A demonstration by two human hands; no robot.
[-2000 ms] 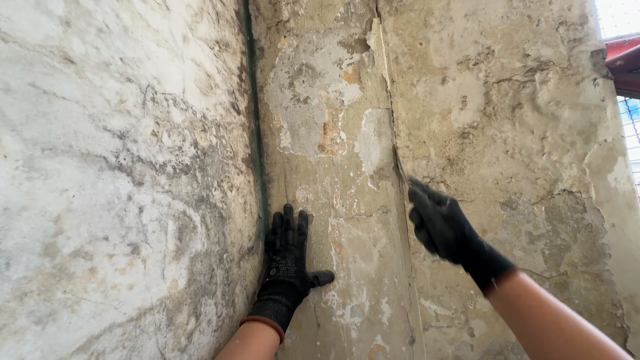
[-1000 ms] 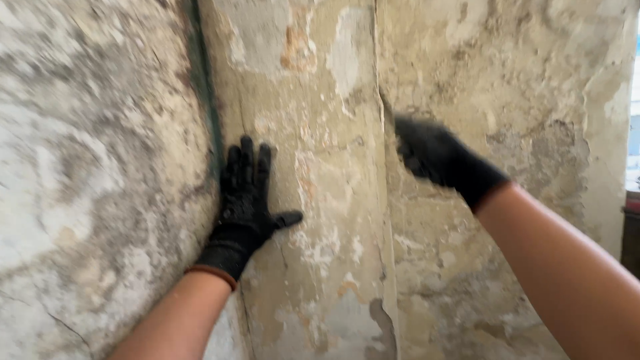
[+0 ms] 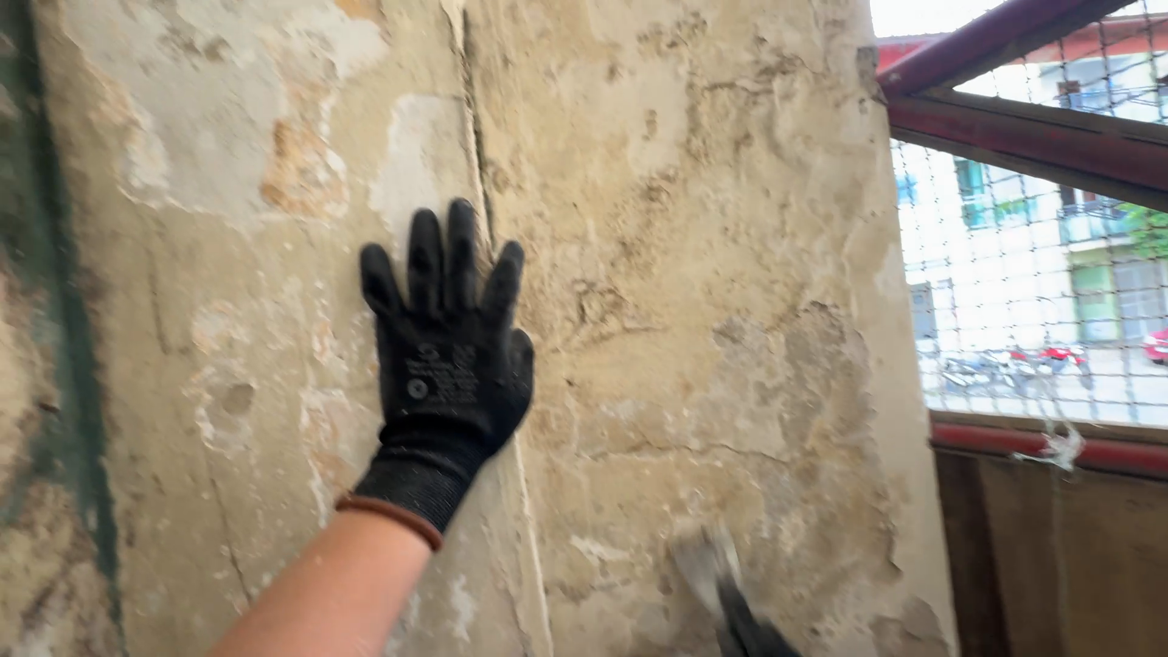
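My left hand (image 3: 447, 356), in a black work glove with a brown cuff edge, lies flat on the weathered plaster wall (image 3: 639, 383). Its fingers are spread and it covers part of the vertical crack (image 3: 473, 128) in the plaster. At the lower right of the view, my right hand (image 3: 753, 639), also gloved in black, is mostly cut off by the bottom edge. It holds a scraper (image 3: 707, 566) whose blurred metal blade is at the wall surface, below and to the right of my left hand.
A dark green strip (image 3: 78, 365) runs down the wall at the left. On the right, past the wall's edge, are red metal bars (image 3: 1031, 132) and wire mesh (image 3: 1013, 274), with parked motorcycles (image 3: 1013, 365) and a building beyond. Torn white material (image 3: 1058, 447) hangs on the lower red bar.
My left hand has moved right along the wall, from beside the corner onto the crack. My right hand has gone from beside the crack to low on the right. The view has shifted right.
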